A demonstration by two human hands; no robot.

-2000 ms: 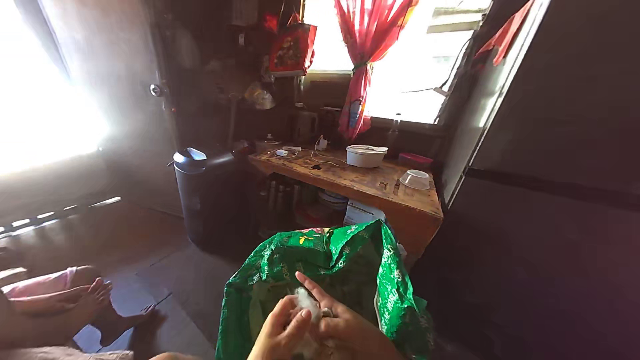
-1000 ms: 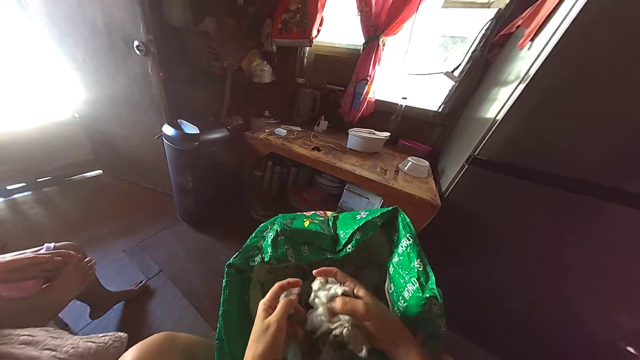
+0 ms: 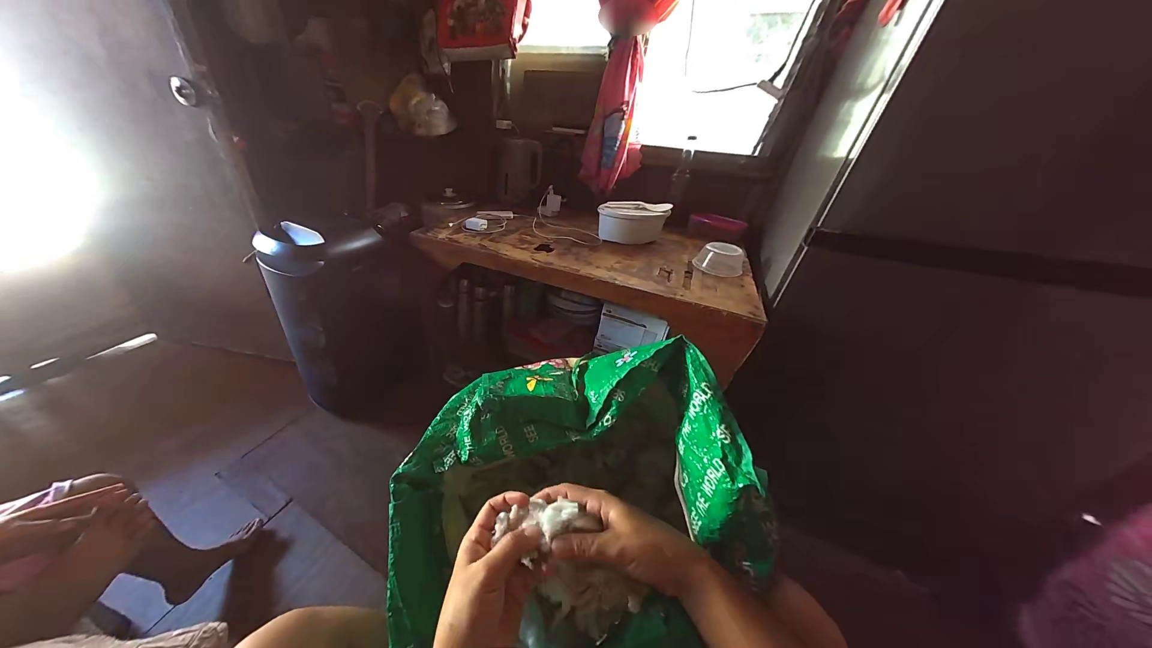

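Observation:
My left hand (image 3: 493, 562) and my right hand (image 3: 621, 540) meet over the mouth of a large green printed bag (image 3: 720, 450). Between their fingers they grip a tuft of whitish fluffy fibre (image 3: 551, 519). The fingertips of both hands press into it from either side. Below the hands, inside the bag, lies a looser mass of the same kind of fibre (image 3: 594, 598). The deeper inside of the bag is in shadow.
A wooden table (image 3: 576, 261) beyond the bag bears a white tub (image 3: 633, 223), a clear plastic bowl (image 3: 719, 259) and white cables. A dark lidded bin (image 3: 315, 315) stands left of it. Another person's feet and hands (image 3: 108, 531) are at lower left.
My hands have come together around the fibre; a second ago they were farther apart, with a larger clump at my right hand.

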